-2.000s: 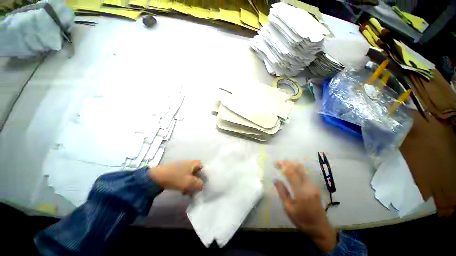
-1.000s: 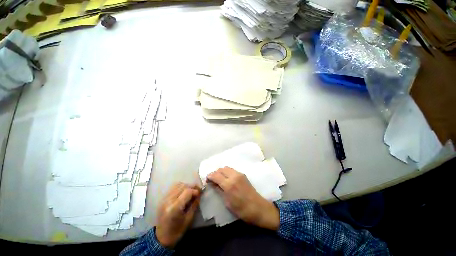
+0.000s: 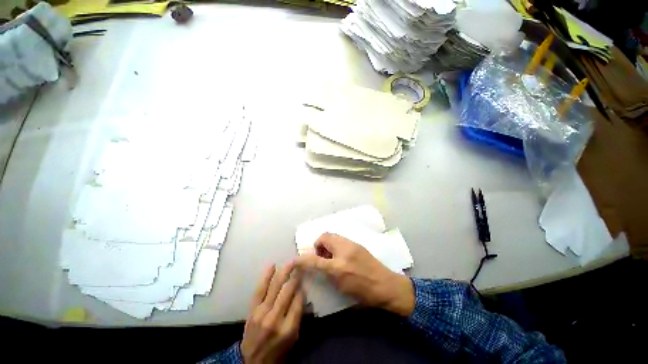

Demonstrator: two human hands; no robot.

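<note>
A white cut panel lies flat near the table's front edge, with notched tabs on its right side. My right hand rests on the panel, its thumb and forefinger together at the panel's left edge. My left hand is at the same edge, fingers extended and close together, fingertips meeting the right hand's. Whether the left fingers grip the edge is hidden. Black thread snips with a dark cord lie to the right, untouched.
Fanned white panels lie left. Cream panels lie at centre, with a tape roll behind. A tall white stack stands farther back. A plastic bag covers a blue tray at right, near brown sheets.
The panel was shifted and turned from its earlier place. My right hand moved from beside it onto it. My left hand now has its fingers stretched out along the edge instead of curled.
</note>
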